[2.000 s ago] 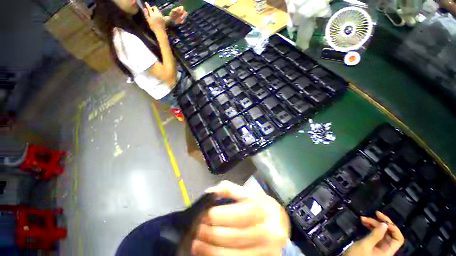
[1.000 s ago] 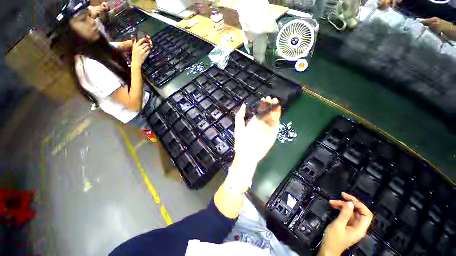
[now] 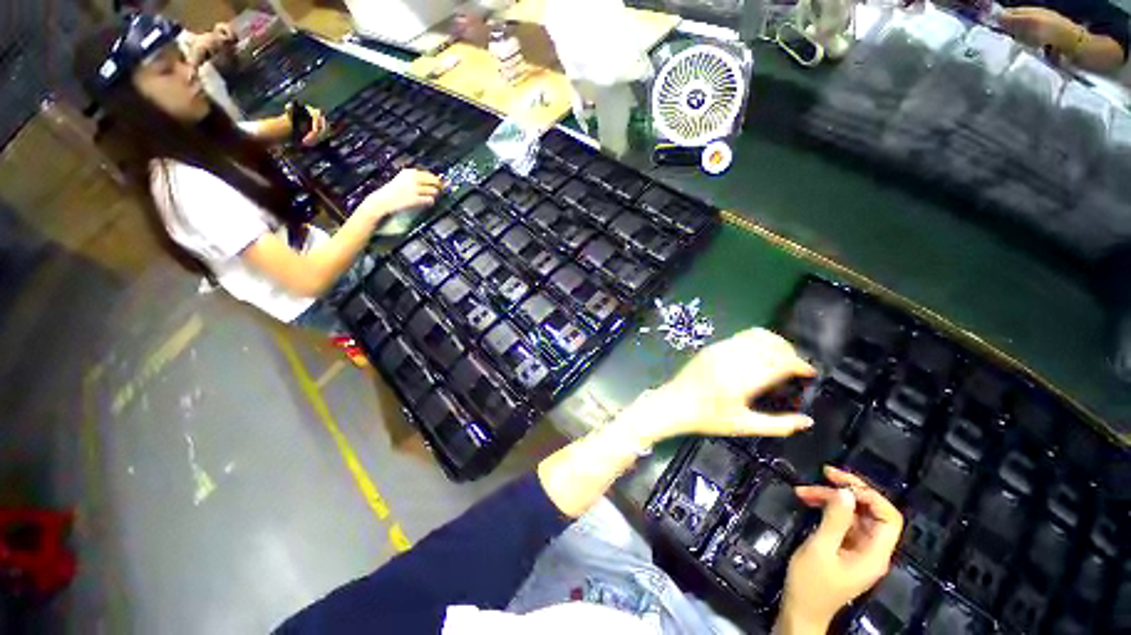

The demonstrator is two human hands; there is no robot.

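Observation:
My left hand [image 3: 726, 387] is over the near blister tray [image 3: 812, 288], thumb and fingers around a black plastic housing [image 3: 786, 395], mostly dark against the tray. My right hand [image 3: 846, 546] is just below it over the same tray, thumb and fingertips close together; whether a small part is between them cannot be told. The tray's pockets hold black housings, one with a bright white patch [image 3: 707, 492]. A pile of small silvery-white inserts [image 3: 685, 325] lies on the green surface left of this tray.
A second black tray [image 3: 453, 459] with housings lies to the left. Beyond it are a crumpled clear bag [image 3: 514, 144] and a co-worker [image 3: 223, 230] reaching toward small parts. A white fan [image 3: 698, 97] stands at the back, beside plastic-wrapped goods [image 3: 980, 112].
My left hand has come from low in front of me, past the left tray, to over the near tray, with the housing in it. My right hand stays over the near tray.

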